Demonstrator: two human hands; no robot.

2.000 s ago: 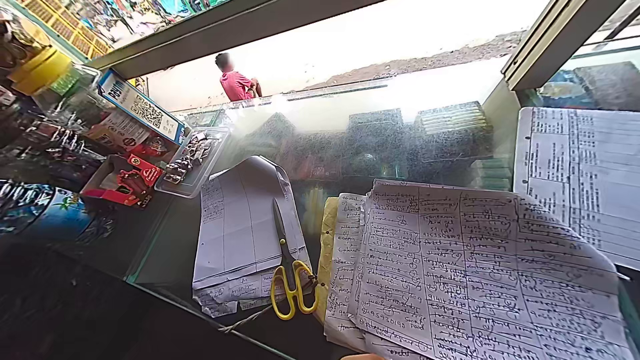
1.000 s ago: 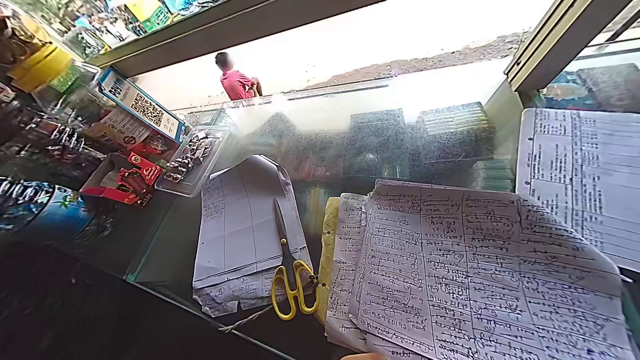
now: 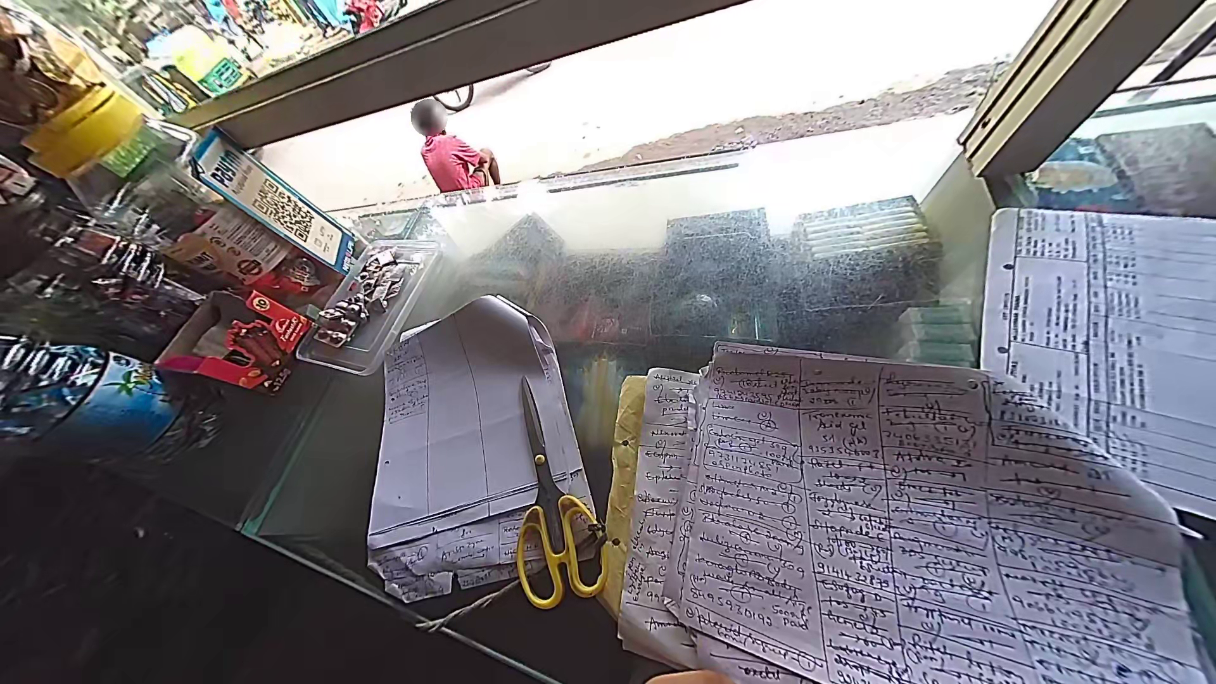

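Only a small bit of one hand shows at the bottom edge, touching or close beside the lower edge of a stack of handwritten sheets; which hand it is and what its fingers do cannot be told. Scissors with yellow handles lie with blades pointing away, partly on a smaller pile of folded papers. A yellow paper edge sticks out under the left side of the handwritten stack. A piece of twine lies below the scissors.
The papers rest on a glass counter. To the left are a clear plastic tray of small wrapped items, a red open box and a printed code stand. Another printed sheet lies right. Beyond the counter, a person sits outside.
Part of a wheel has come into view outside, behind the seated person. The papers and scissors have not plainly moved.
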